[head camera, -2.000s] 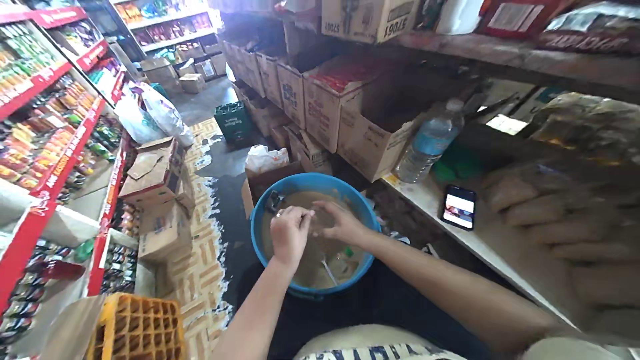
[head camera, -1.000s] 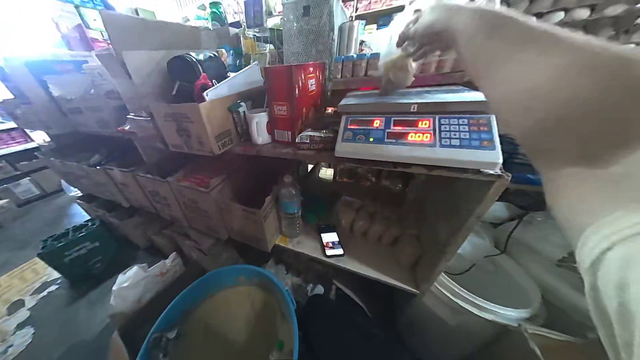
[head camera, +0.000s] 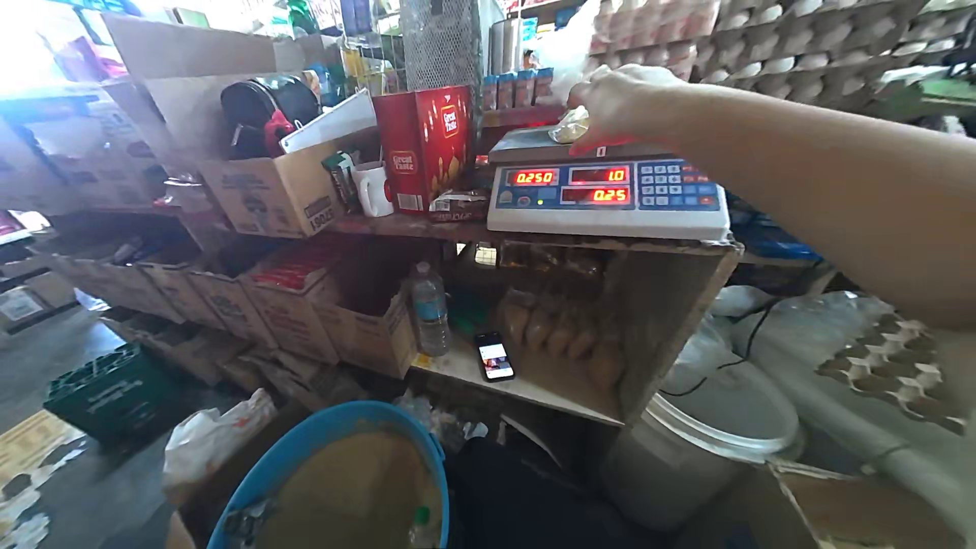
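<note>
My right hand (head camera: 621, 107) is over the metal plate of a digital price scale (head camera: 610, 200), its fingers against a small clear plastic bag (head camera: 570, 126) with pale contents. The bag rests at the plate, and whether my fingers grip it is partly hidden. Red digits glow on the scale's front. My left hand is outside the view. At the bottom stands a blue plastic tub (head camera: 252, 488) holding a brown, powdery or granular substance, with a green-capped bottle (head camera: 421, 526) in it.
A smartphone (head camera: 496, 357) and a plastic water bottle (head camera: 431, 309) are on the lower shelf. Left of the scale stand a red box (head camera: 427, 152), a white mug (head camera: 372, 189) and a cardboard box (head camera: 267, 191). A lidded bucket (head camera: 717, 427) is at lower right, beside egg trays (head camera: 892, 366).
The view has swung from the tub toward the scale. My right hand has come down from above the scale to its plate, and the lit digits have changed. My left hand has left the view.
</note>
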